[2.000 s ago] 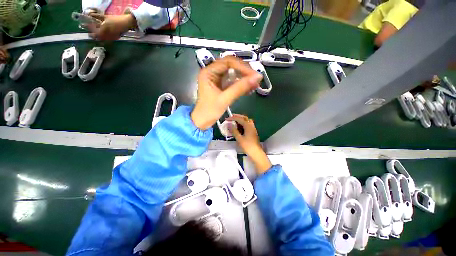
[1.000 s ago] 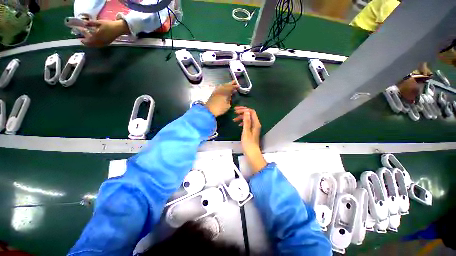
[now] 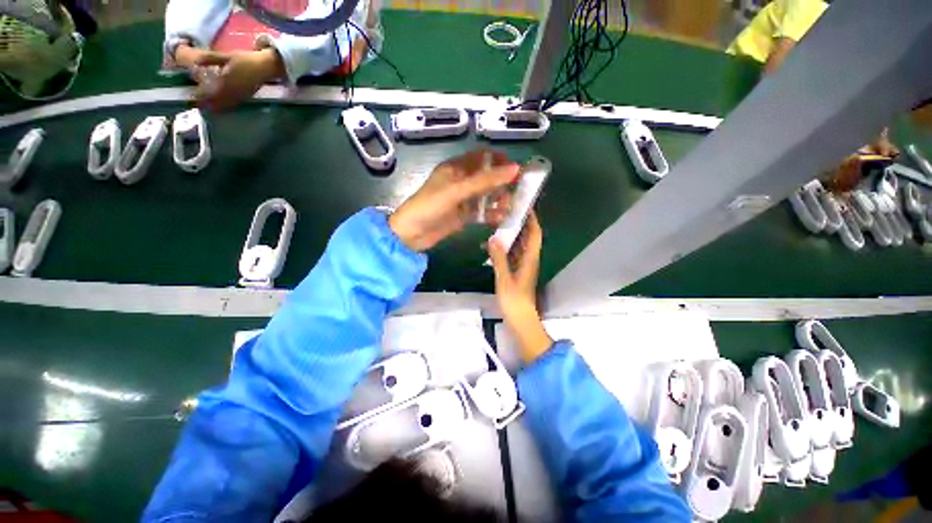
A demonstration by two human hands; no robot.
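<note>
A white plastic housing [image 3: 523,209] is held edge-on and tilted above the green belt. My right hand [image 3: 517,264] grips its lower end between thumb and fingers. My left hand [image 3: 458,196] is at its upper left side, blurred; its fingertips are close to the housing's upper end, and whether they hold it or something small cannot be told. Several housings [image 3: 409,424] lie on the white work sheet [image 3: 434,329] in front of me, some with black dots showing.
Loose housings [image 3: 268,243] lie on the belt [image 3: 337,220]. A slanting grey post [image 3: 715,169] stands right of my hands. Tight rows of housings [image 3: 782,409] fill the bench at right. Black cables [image 3: 588,51] hang behind the belt. Another person's hands [image 3: 233,77] are at upper left.
My hands were empty-looking over the belt; now my right hand holds a housing up. The tilted housing near the cables has left its spot. Another housing lies near the other person.
</note>
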